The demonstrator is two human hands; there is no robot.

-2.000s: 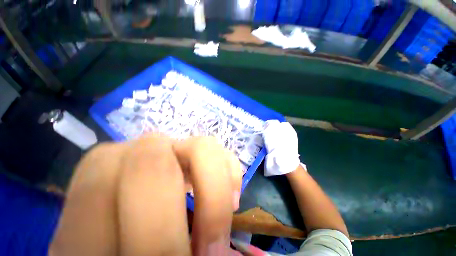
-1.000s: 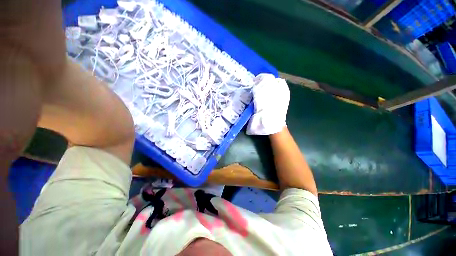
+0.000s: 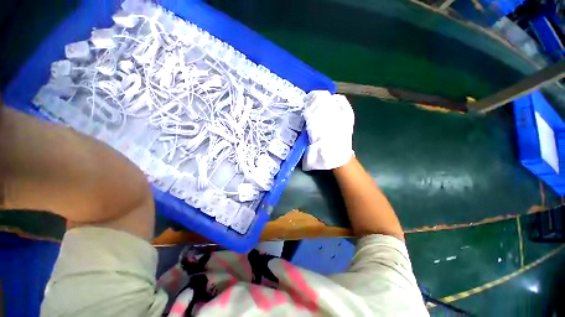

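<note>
A blue tote point(image 3: 214, 232) lies at an angle on the bench, its near corner over the edge. White power adapters point(image 3: 235, 217) line its sides, and looped white cables point(image 3: 179, 99) fill its middle. My right hand point(image 3: 329, 130), covered in white glove or cloth fabric, holds the tote's right-hand corner; its fingertips are covered and hard to make out. My left forearm crosses the left side, close to the camera, and hides part of the tote's left end. My left hand is out of the picture.
The green-topped bench point(image 3: 433, 167) has a worn brown front edge. A wooden post point(image 3: 520, 90) stands at the right. A blue tote with a white sheet point(image 3: 539, 145) is at the far right. Green floor with a yellow line lies at the lower right.
The view has tilted down to the tote. My left hand, large before the camera two seconds ago, has left the picture. My right hand stays at the tote's corner.
</note>
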